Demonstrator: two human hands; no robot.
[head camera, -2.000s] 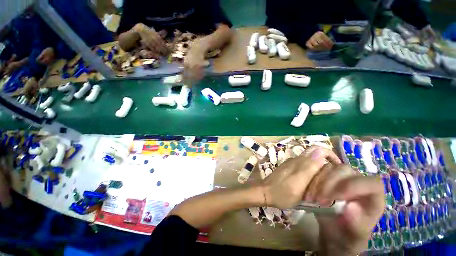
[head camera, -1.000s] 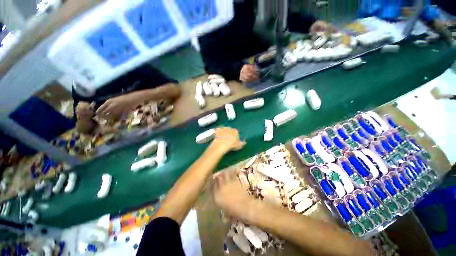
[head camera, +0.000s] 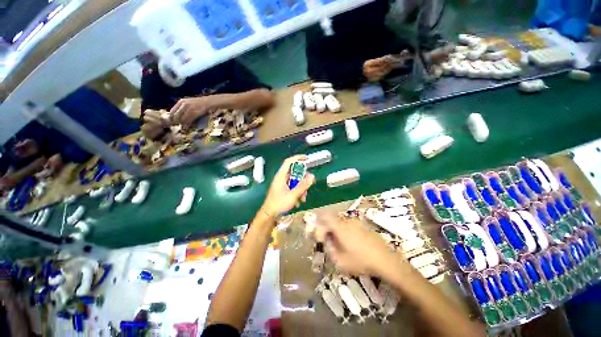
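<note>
My left hand (head camera: 285, 192) is raised over the near edge of the green belt. It holds an open housing shell (head camera: 297, 174) with green and blue parts facing up. My right hand (head camera: 343, 240) is blurred, over the pile of beige-pink back covers (head camera: 356, 297) on the brown board. A small pale piece shows at its fingertips; whether it is gripped is unclear. More covers (head camera: 402, 227) lie to the right of that hand.
The green belt (head camera: 389, 168) carries scattered white closed housings (head camera: 343, 177). A blister tray (head camera: 514, 247) with rows of blue and green units is at right. White paper (head camera: 198, 289) and blue and green clutter lie left. A white power strip (head camera: 198, 33) hangs above. People's hands (head camera: 191, 108) work opposite.
My left hand has drawn back from a white unit on the belt and now shows an open shell in its fingers. My right hand has moved right over the covers. The view has shifted.
</note>
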